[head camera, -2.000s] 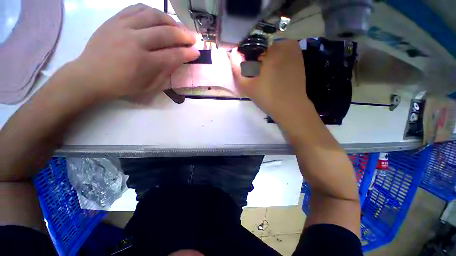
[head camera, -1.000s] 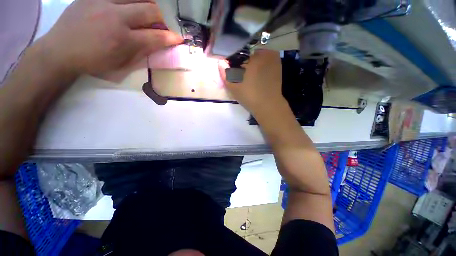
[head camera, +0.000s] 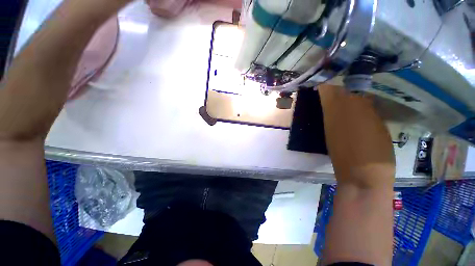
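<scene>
The sewing machine head (head camera: 416, 57) is white with a blue stripe. Its lit presser foot and needle area (head camera: 265, 88) stands over the tan needle plate cover (head camera: 234, 111), with no fabric seen under it. A round knob with a grey block (head camera: 284, 101) is right of the needle. Pink cut pieces (head camera: 99, 54) lie at the left, partly behind my left forearm. More pink fabric (head camera: 169, 6) shows at the top edge. My left hand is cut off by the top edge. My right hand is hidden behind the machine head; only the forearm shows.
A black cloth (head camera: 308, 124) lies right of the plate, partly under my right forearm. A black-and-white packet (head camera: 423, 156) is at the right. Blue baskets (head camera: 416, 213) stand below the grey table edge (head camera: 208, 169), with a clear plastic bag (head camera: 104, 195) at lower left.
Both hands have left the needle area: the left up beyond the top edge, the right behind the machine head. The pink piece is gone from the plate. The view has shifted.
</scene>
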